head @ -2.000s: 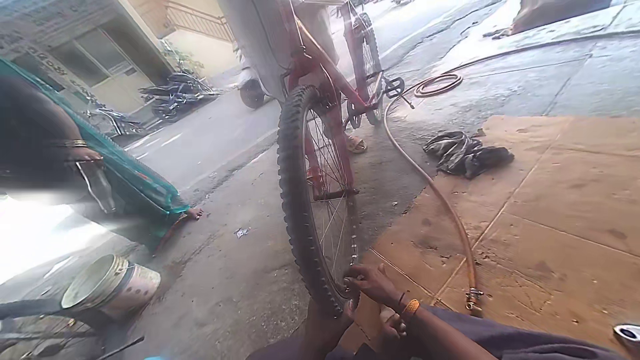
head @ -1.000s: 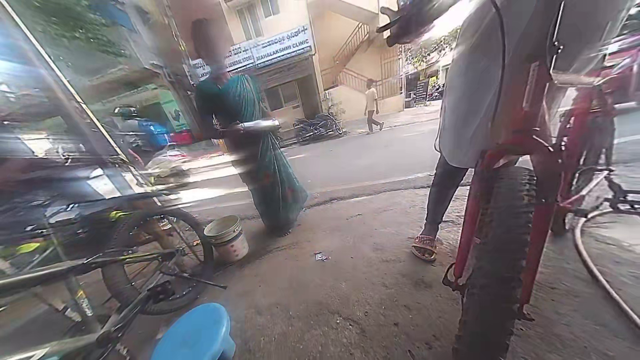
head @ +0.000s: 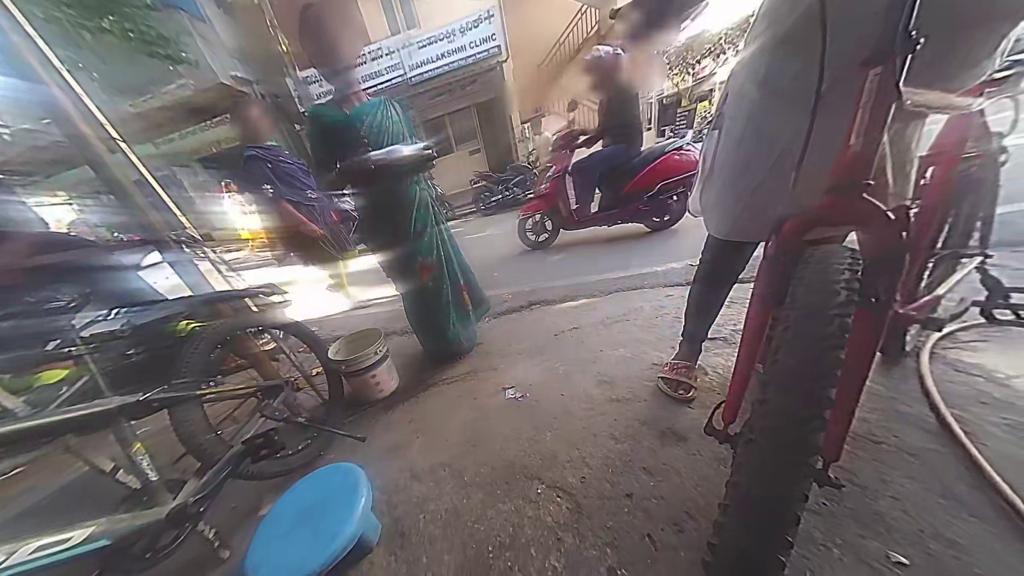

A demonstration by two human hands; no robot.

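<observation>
Neither my left hand nor my right hand shows in the head view now, so what they touch is hidden. The knobbly front tire [head: 788, 408] of a red bicycle stands at the right, its lower end cut off by the frame edge. A red fork [head: 868, 344] straddles the tire. Beside the bicycle stands a person in a long grey garment [head: 760, 120], dark leggings and a sandal [head: 678, 379]. A blue plastic stool [head: 312, 520] is low at the left of centre.
A dark bicycle [head: 184, 400] fills the left, beside a dirty bucket [head: 364, 364]. A person in a green sari [head: 436, 272] stands behind the bucket, another person farther left. A rider on a red scooter [head: 616, 188] is on the road. A hose [head: 952, 412] curves at the right.
Both hands, at the tire's lower part two seconds ago, have left the view. The view has swung up and left. A red scooter with a rider has come in on the road.
</observation>
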